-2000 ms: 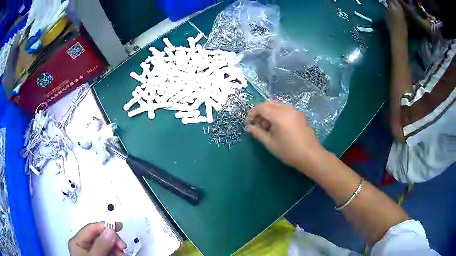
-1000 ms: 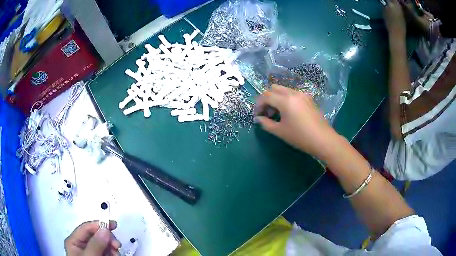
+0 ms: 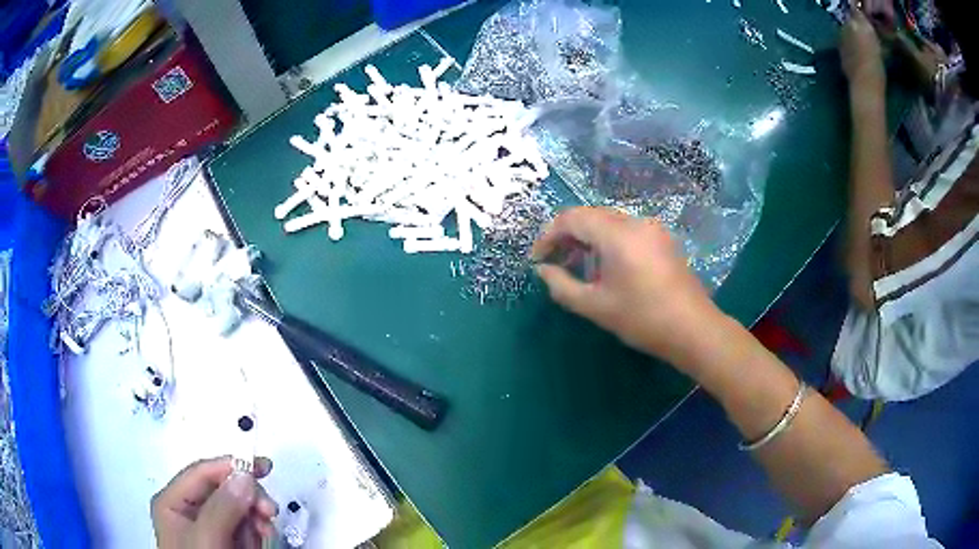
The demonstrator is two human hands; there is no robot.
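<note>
My left hand (image 3: pixel 220 504) is at the bottom left over the white board, closed on a small white plastic piece (image 3: pixel 240 465) between thumb and fingers. My right hand (image 3: pixel 617 273) is at the right edge of the heap of tiny metal pins (image 3: pixel 499 263) on the green mat. Its thumb and index finger are curled close together; whether a pin is between them is too small to tell. A heap of white plastic pieces (image 3: pixel 413 161) lies beside the pins.
A hammer-like tool (image 3: pixel 370 381) lies across the mat's left edge. White cords (image 3: pixel 102 279) lie on the white board (image 3: pixel 204 397). Clear bags of metal parts (image 3: pixel 671 182) are at the back. A red carton (image 3: pixel 134 134) stands upper left. Another person's arm (image 3: pixel 867 172) is at the right.
The view has shifted slightly. My right hand stays by the pins, its thumb and index finger now closer together. My left hand still holds the white piece, which shows less beyond the fingertips.
</note>
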